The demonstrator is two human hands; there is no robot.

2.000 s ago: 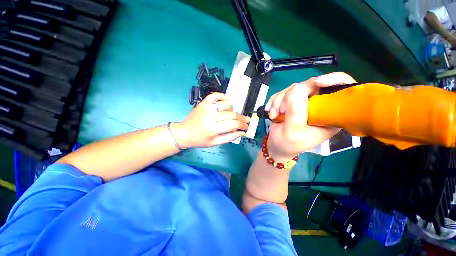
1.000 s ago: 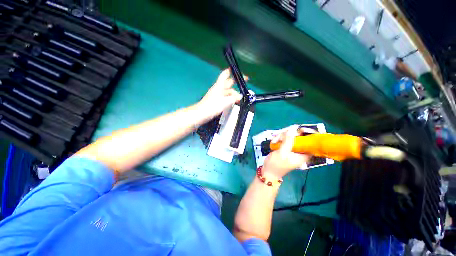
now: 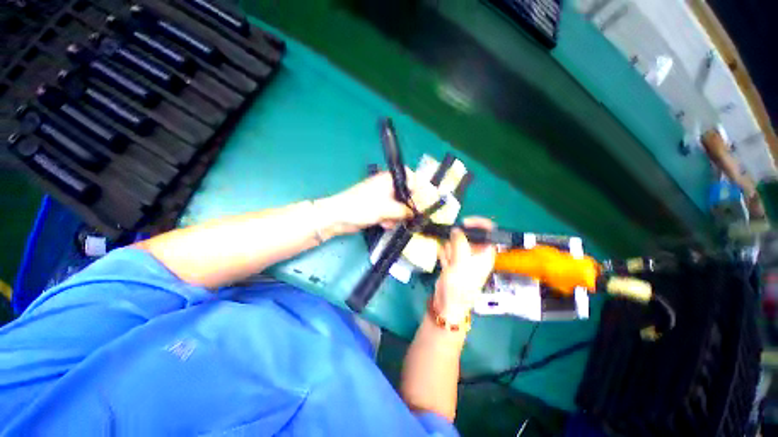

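The black three-legged stand (image 3: 375,277) is lifted above the white fixture (image 3: 421,253), with one leg pointing up, one down-left and one right. My left hand (image 3: 380,201) grips it near the hub. My right hand (image 3: 467,263) is closed around the orange screwdriver (image 3: 550,266), its fingers also at the stand's right leg; whether they grip that leg is unclear. The driver tip is hidden. The fixture is partly covered by the stand and hands. A few dark bits show beside my left hand.
The white screw feeder (image 3: 512,300) lies right of the fixture, under the screwdriver. Ribbed black trays (image 3: 183,141) with folded stands are at the left, a blue crate (image 3: 32,256) below them. More black trays (image 3: 674,358) are at the right. A person's arm (image 3: 725,158) shows far right.
The stand has come up off the fixture and turned. My left hand has moved down to its hub. My right hand has moved from above the feeder to beside the stand, still holding the screwdriver.
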